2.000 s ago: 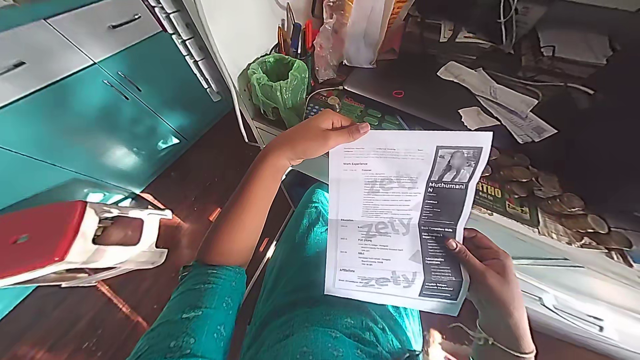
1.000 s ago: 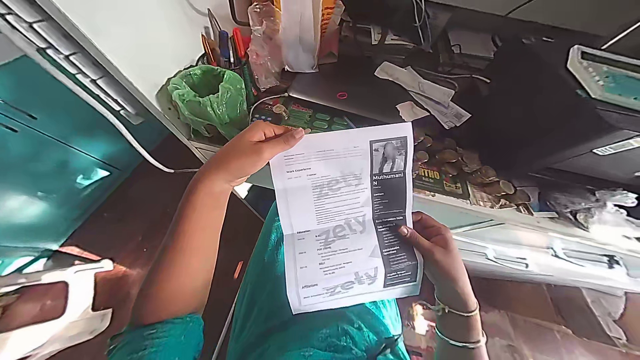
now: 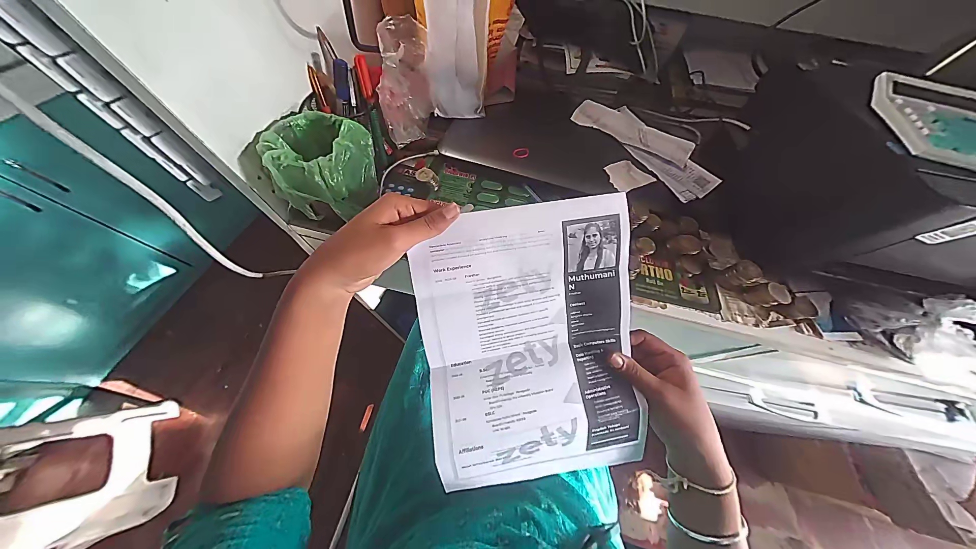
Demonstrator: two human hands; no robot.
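Note:
A printed paper sheet (image 3: 526, 335) with a dark right column, a small photo and crosswise fold creases is held upright above my lap. My left hand (image 3: 381, 240) pinches its upper left corner, thumb on the front. On the lower right edge, my right hand (image 3: 659, 377) grips it with the thumb over the dark column; the other fingers are partly hidden behind the sheet. Beyond the top edge of the paper lies a closed dark laptop (image 3: 518, 141) with paper slips (image 3: 648, 145) on it.
A bin or cup lined with a green plastic bag (image 3: 316, 160) stands beside a pen holder (image 3: 343, 88). Coins (image 3: 701, 248) lie at the desk's edge, right of the sheet. A calculator (image 3: 934, 118) sits at the far right. At the lower left is a white plastic stool (image 3: 99, 457).
Both hands keep hold of the sheet throughout. The view has turned to the right, bringing the calculator into sight and putting the stool's red seat out of it.

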